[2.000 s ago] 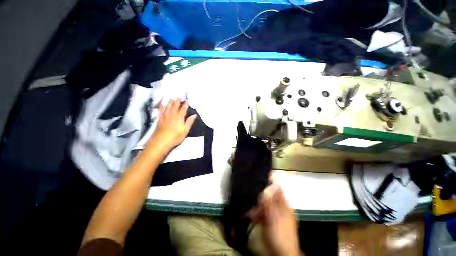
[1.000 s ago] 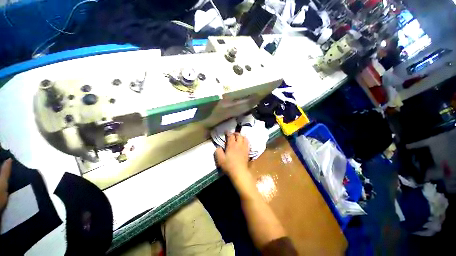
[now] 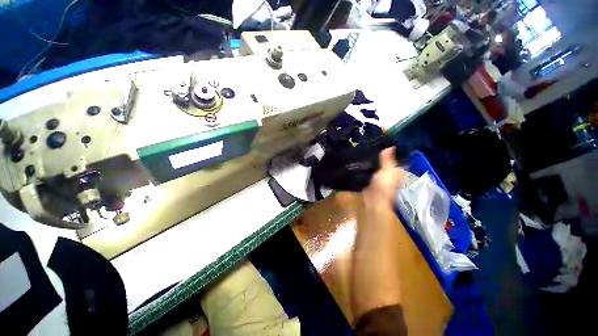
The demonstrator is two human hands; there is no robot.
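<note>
My right hand (image 3: 385, 182) is blurred, at the right end of the table, and grips a black cut piece (image 3: 351, 161) over the stacked cut pieces (image 3: 295, 178). The stack lies beside the machine arm and shows pale faces with black edges. A curved black piece (image 3: 88, 289) lies on the table at lower left. Beside it, a black panel with a white rectangle (image 3: 26, 279) is cut off by the left edge. My left hand is out of the picture.
The cream sewing machine (image 3: 197, 131) spans the table. The green ruler-marked table edge (image 3: 223, 262) runs above my lap. A wooden board (image 3: 400, 282) lies at right, with a blue crate (image 3: 452, 243) holding a clear plastic bag (image 3: 429, 216) beyond it. A second machine (image 3: 436, 56) stands behind.
My right hand has moved from on top of the stacked pieces to the right and now holds a black piece. My left hand has left the view. The view has shifted slightly right.
</note>
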